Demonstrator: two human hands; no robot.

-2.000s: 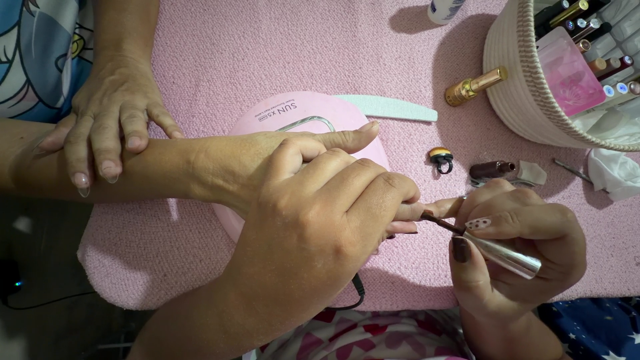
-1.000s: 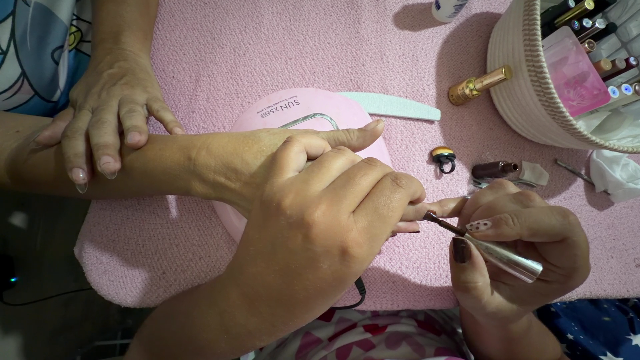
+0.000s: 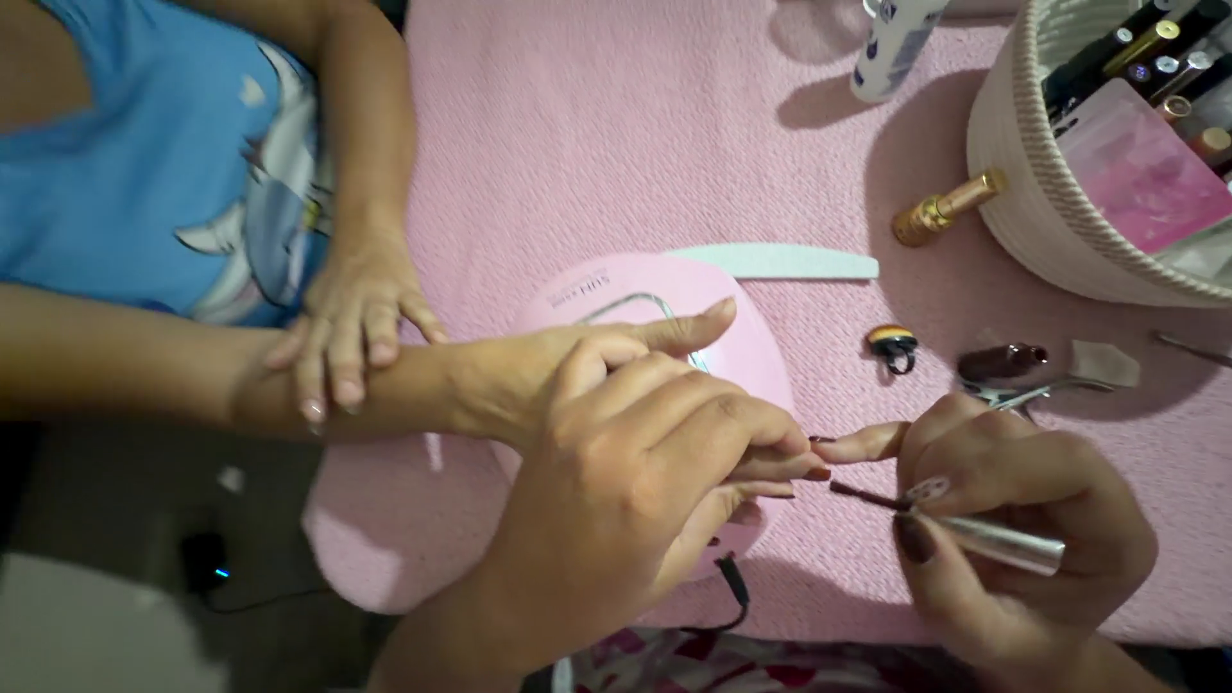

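Observation:
My left hand [image 3: 654,443] is closed around the fingers of another person's hand [image 3: 520,375], whose thumb sticks out above mine. Dark red polish shows on the fingertips past my grip. In my right hand [image 3: 1011,510] is a nail polish brush [image 3: 1001,541] with a silver handle, its dark bristle end pointing left, just apart from those fingertips. My right little or ring finger reaches toward them. An open bottle of dark polish [image 3: 996,361] lies on its side above my right hand. Under the held hand is a pink nail lamp [image 3: 760,385].
A pale nail file [image 3: 789,261] lies behind the lamp. On the pink towel [image 3: 616,144] are a gold bottle [image 3: 924,219], a ring-like item [image 3: 892,347], metal nippers [image 3: 1025,395] and a white bottle [image 3: 890,53]. A woven basket [image 3: 1011,144] holds several polish bottles. The person's other hand [image 3: 356,327] rests on their forearm.
The brush was at a fingertip in the earlier frames and is now a little away from it. The view has shifted, showing more of the other person's blue top.

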